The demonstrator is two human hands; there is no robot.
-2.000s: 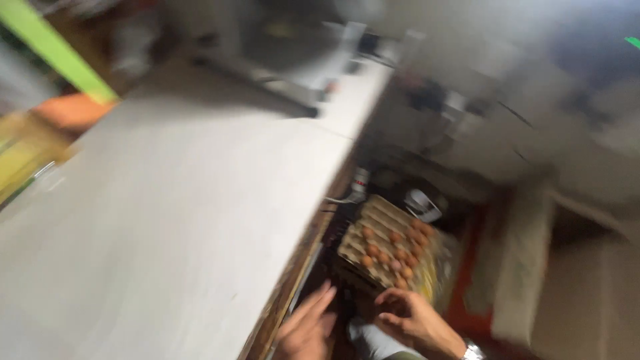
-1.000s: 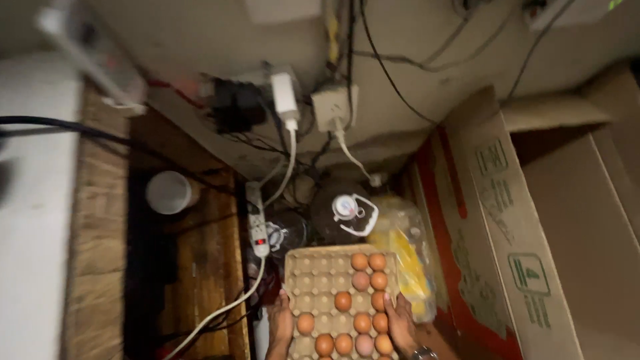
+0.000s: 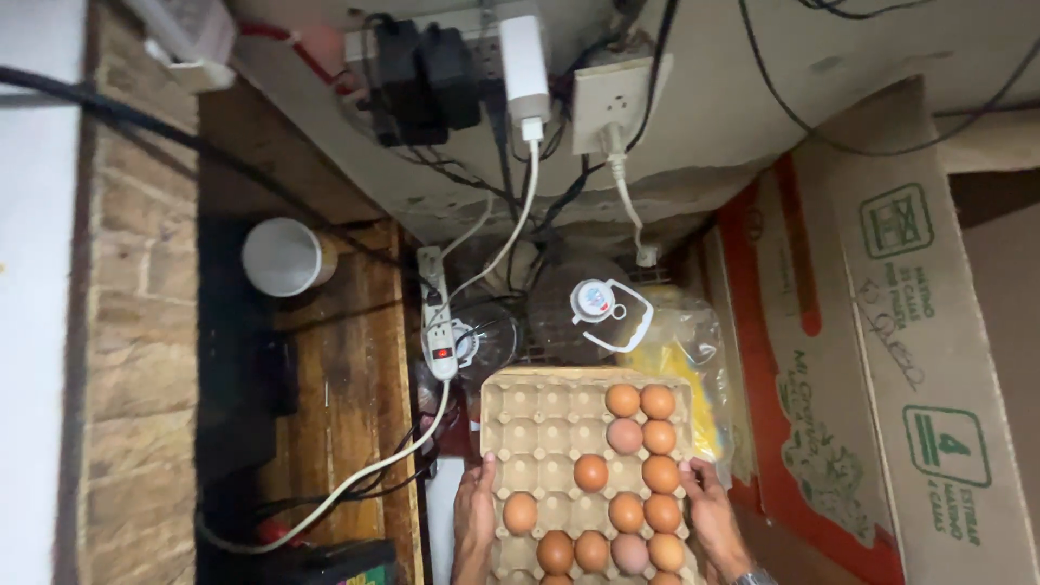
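A cardboard egg tray (image 3: 536,435) partly filled with brown eggs (image 3: 626,513) lies at the bottom centre, its lower end cut off by the frame. Its upper left cups are bare, and most eggs sit along the right side and bottom. My left hand (image 3: 474,520) holds the tray's left edge, thumb at the rim. On the opposite edge is my right hand (image 3: 715,520), with a metal watch band at the wrist. What lies beneath the tray is hidden. Just beyond it stands a large jug with a white cap and handle (image 3: 617,313).
A white power strip (image 3: 439,325) with cords hangs beside a wooden shelf (image 3: 357,406) holding a white tub (image 3: 280,257). Large cardboard boxes (image 3: 845,325) stand at the right. Plugged adapters (image 3: 524,69) and an outlet (image 3: 613,101) are on the wall. Yellow plastic packaging (image 3: 674,366) lies beyond the tray.
Two seconds ago both hands were apart near the tray's lower end; now they are at its two sides. The view has swung from the white tabletop to the corner with the tray.
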